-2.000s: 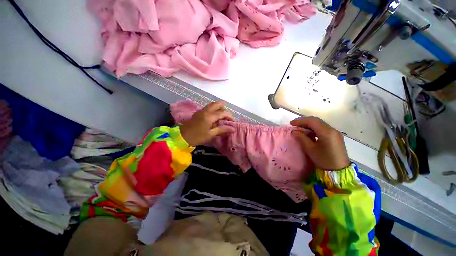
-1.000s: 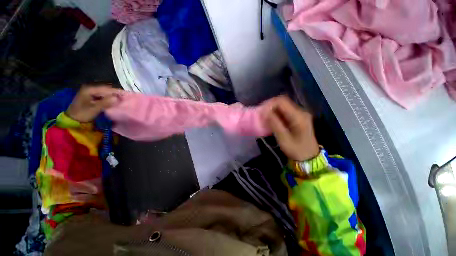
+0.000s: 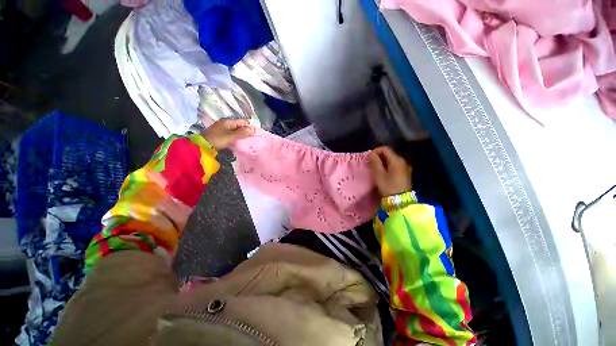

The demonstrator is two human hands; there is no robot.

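A small pink gathered piece [image 3: 307, 181] with a puckered top edge and small eyelet-like marks hangs spread out over my lap. My left hand [image 3: 231, 132] pinches its upper left corner. My right hand [image 3: 392, 172] pinches its upper right end. The gathered edge sags slightly between the two hands, and the cloth hangs down below it. The fingertips are partly hidden by the cloth.
The machine table's front edge with a ruler strip [image 3: 488, 149] curves down at the right. A heap of pink cloth [image 3: 527, 51] lies on the table at the upper right. A blue basket [image 3: 71, 162] stands at the left. White and blue cloth lies at the upper left.
The view has turned left, away from the machine. The piece was stretched wide and blurred one second ago; now my hands are closer together and it hangs open with its marks showing.
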